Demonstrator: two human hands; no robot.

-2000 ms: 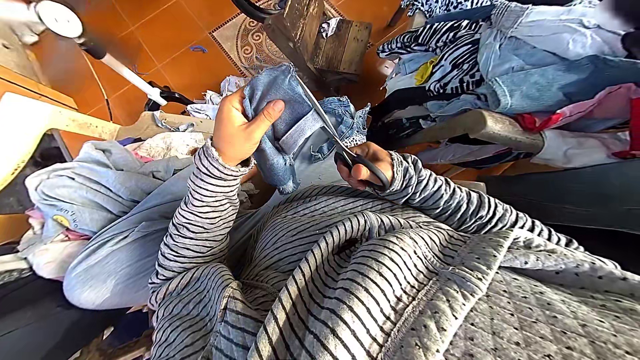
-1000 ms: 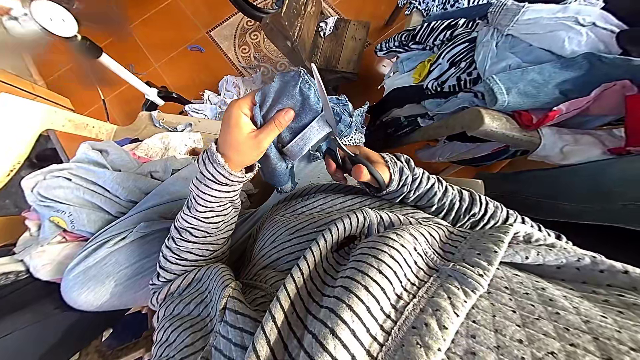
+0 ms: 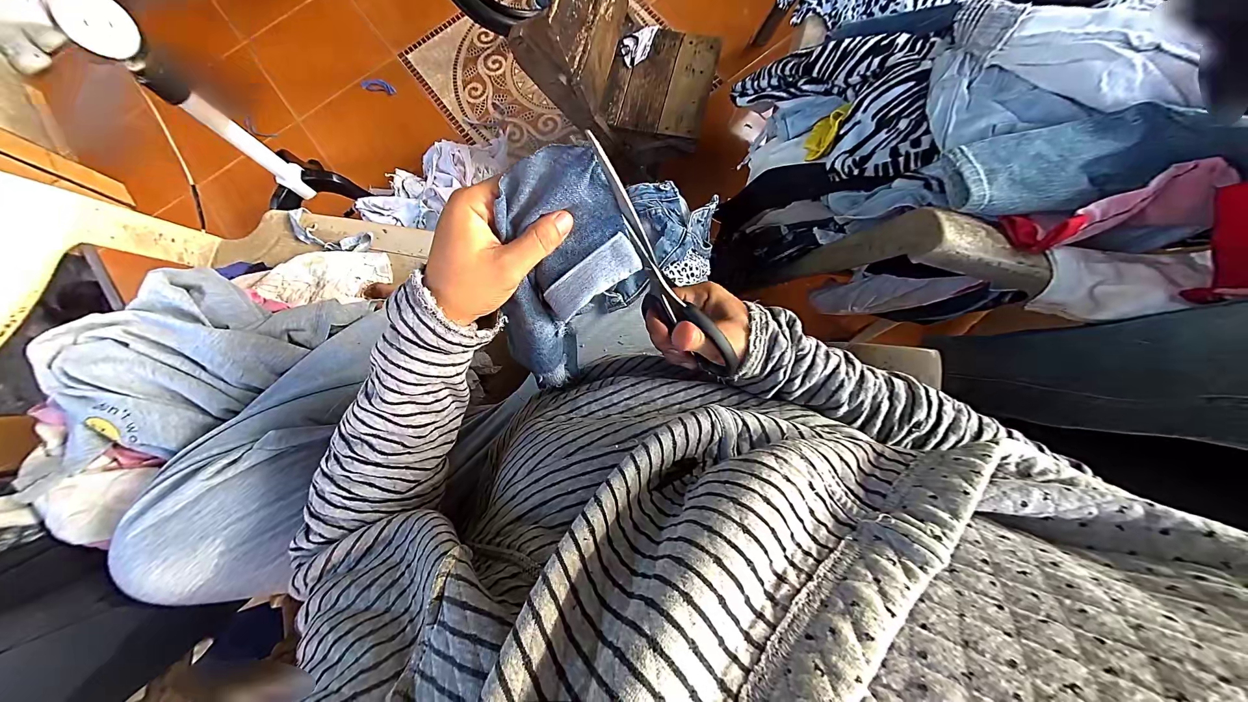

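Above my lap, my left hand (image 3: 487, 255) grips a piece of blue denim (image 3: 561, 190), thumb on top. A paler strip of denim (image 3: 593, 276) lies across its lower right part. My right hand (image 3: 700, 327) holds black-handled scissors (image 3: 634, 224) whose blades point up and slightly left, beside the denim's right edge. The blades look close together; whether cloth lies between them I cannot tell. Just right of the blades is more frayed denim (image 3: 673, 219) with a patterned white piece at its lower end. My right fingers are partly hidden behind the handles.
Clothes (image 3: 1024, 146) are heaped at the right around a chair's wooden arm (image 3: 907, 239). Grey garments (image 3: 175, 351) lie at the left by my leg. Ahead are white cloth scraps (image 3: 439, 180), a wooden stool-like piece (image 3: 663, 83) and a white pole (image 3: 234, 132) over the tiled floor.
The scissors' blades, spread apart one second ago, are now closer together. My left hand keeps its hold on the denim, in nearly the same place.
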